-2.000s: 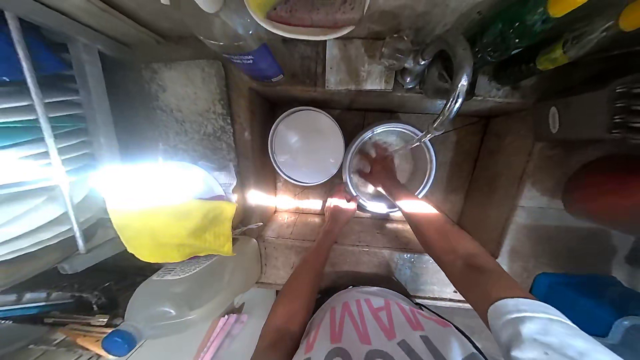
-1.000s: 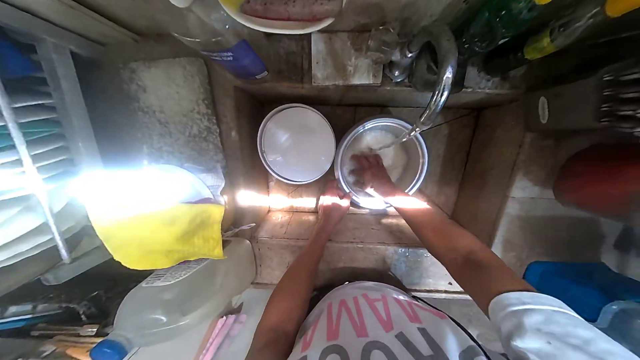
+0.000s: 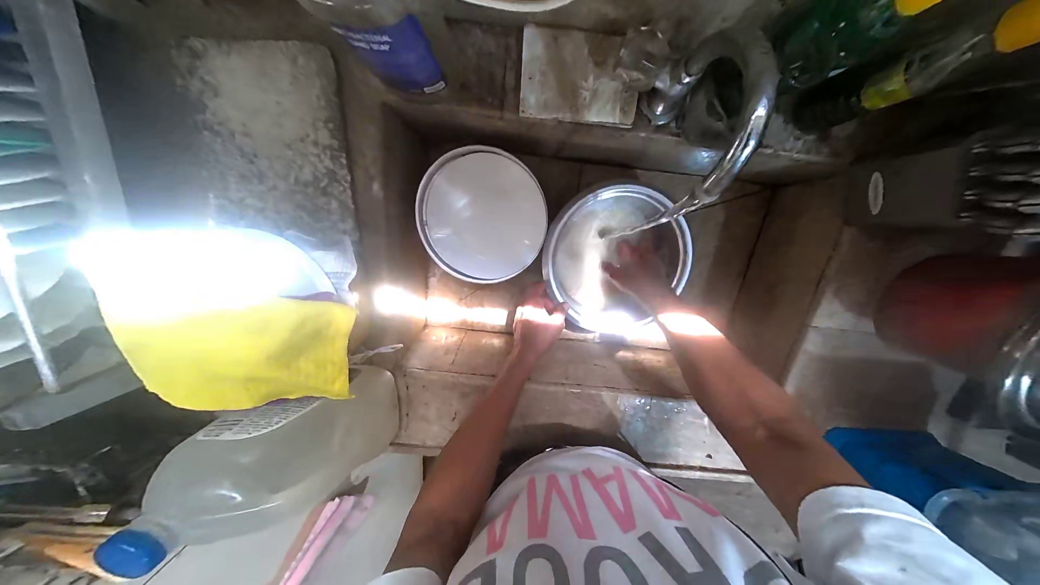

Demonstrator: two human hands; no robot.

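Note:
A round metal pot [image 3: 684,244] stands in the tiled sink basin with cloudy whitish water inside. A thin stream falls into it from the curved chrome faucet [image 3: 743,142]. My left hand [image 3: 539,321] is at the pot's lower left rim, fingers curled against it. Inside the pot is my right hand [image 3: 640,272], its fingers spread at the water; whether they hold anything is hidden by the cloudy water. Left of the pot, nearly touching it, sits a round container or lid [image 3: 481,213] with a pale, smooth surface and a metal rim.
Left of the sink lie a yellow cloth [image 3: 236,349] and a large clear plastic jug [image 3: 276,463] with a blue cap. A soap bottle [image 3: 398,49] stands behind the basin, green bottles [image 3: 845,41] at the back right. A blue container [image 3: 886,471] is at lower right.
My right hand has shifted within the pot, away from its left side. My left hand stays at the rim. The water keeps running.

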